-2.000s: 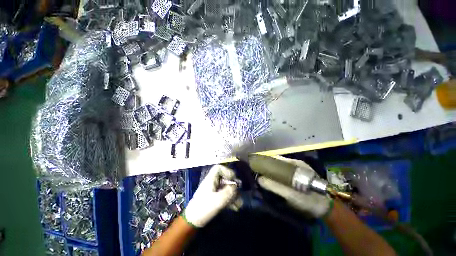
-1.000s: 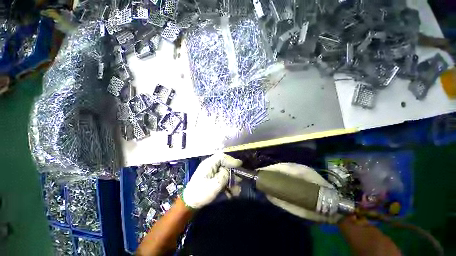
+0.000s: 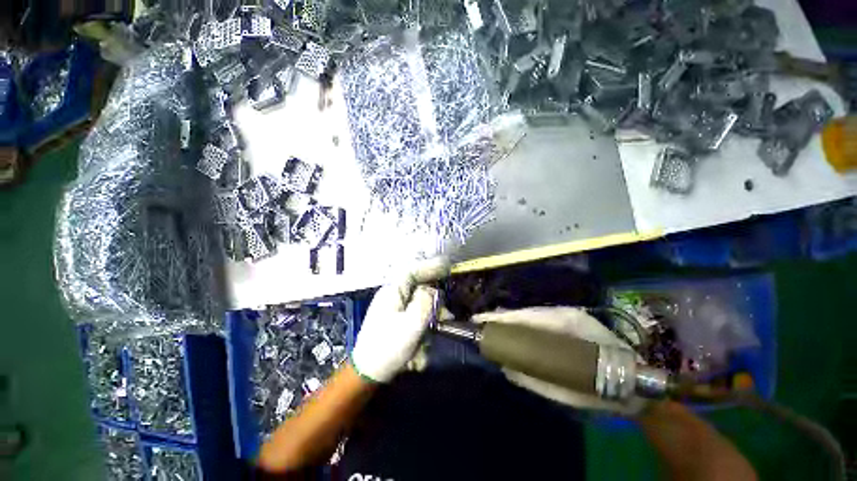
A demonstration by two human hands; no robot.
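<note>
My left hand [image 3: 397, 327], in a white glove, holds a small metal bracket [image 3: 434, 306] in front of the table's yellow edge, mostly hidden by the fingers. My right hand [image 3: 564, 362], also gloved, is wrapped around the thick olive-brown air tool [image 3: 540, 355]. The tool's narrow metal nose [image 3: 459, 329] points left and reaches the bracket; whether it touches cannot be told. Thin bright metal pins [image 3: 437, 199] spill from an open clear bag [image 3: 390, 103] on the table. A small group of loose brackets [image 3: 272, 211] lies to their left.
A large heap of brackets [image 3: 648, 66] covers the table's back. A bulging clear plastic bag [image 3: 117, 207] sits at the left edge. Blue bins [image 3: 240, 376] stand below left, another [image 3: 766, 329] at right. The air hose [image 3: 799, 423] trails right. A yellow-orange object [image 3: 839, 144] is at far right.
Since two seconds ago, the tool's nose has swung down and left to the bracket. Over the last second, my left hand has risen slightly and the tool has stayed nearly still.
</note>
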